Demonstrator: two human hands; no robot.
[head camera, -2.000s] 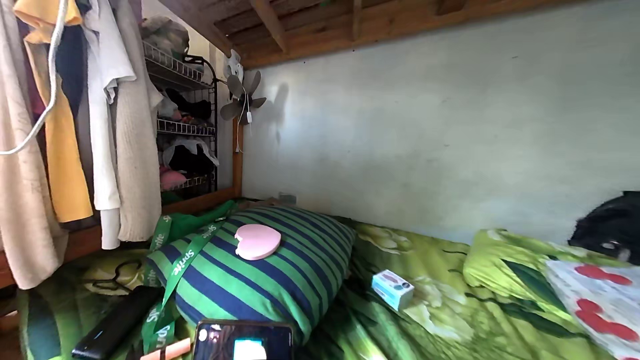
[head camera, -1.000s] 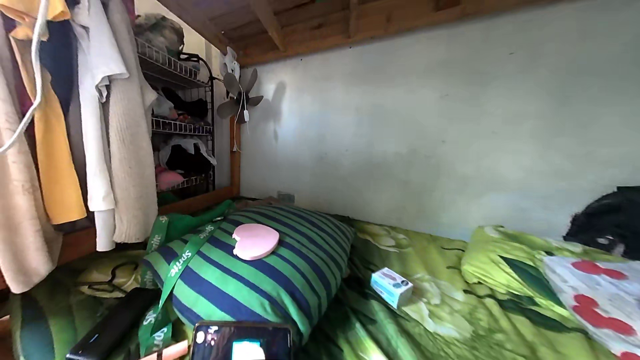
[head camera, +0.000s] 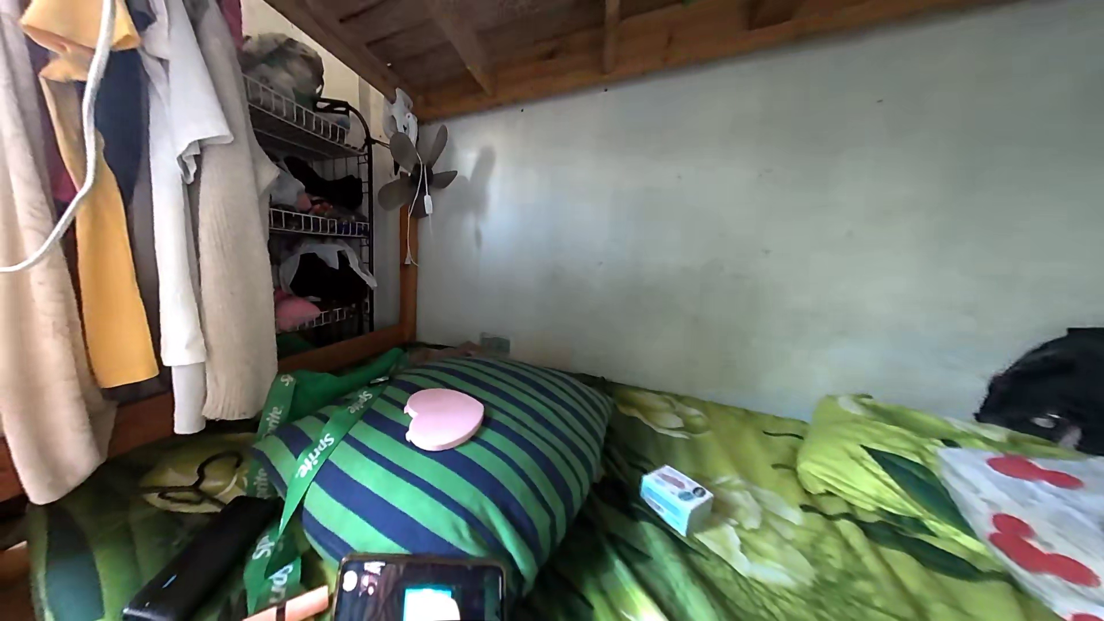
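Neither of my hands shows in the head view. A pink heart-shaped case (head camera: 444, 419) lies on a green and navy striped pillow (head camera: 517, 466). A green Sprite lanyard strap (head camera: 312, 461) runs over the pillow's left side. At the bottom edge stands a smartphone (head camera: 420, 590) with its screen lit, its lower part cut off by the frame; what supports it is hidden. Left of the phone are a peach-coloured strip-like thing (head camera: 289, 606) and a long black case or device (head camera: 203, 559). A small white and blue box (head camera: 677, 499) rests on the green floral bedsheet (head camera: 768, 535).
Clothes (head camera: 233, 259) hang at the left beside a wire shelf rack (head camera: 319, 224) with stored items. A small fan (head camera: 417, 172) is mounted at the bed's corner post. Wooden slats (head camera: 552, 43) lie overhead. A yellow-green pillow (head camera: 888, 466), a printed white cloth (head camera: 1026, 517) and a black bag-like thing (head camera: 1048, 388) are at the right.
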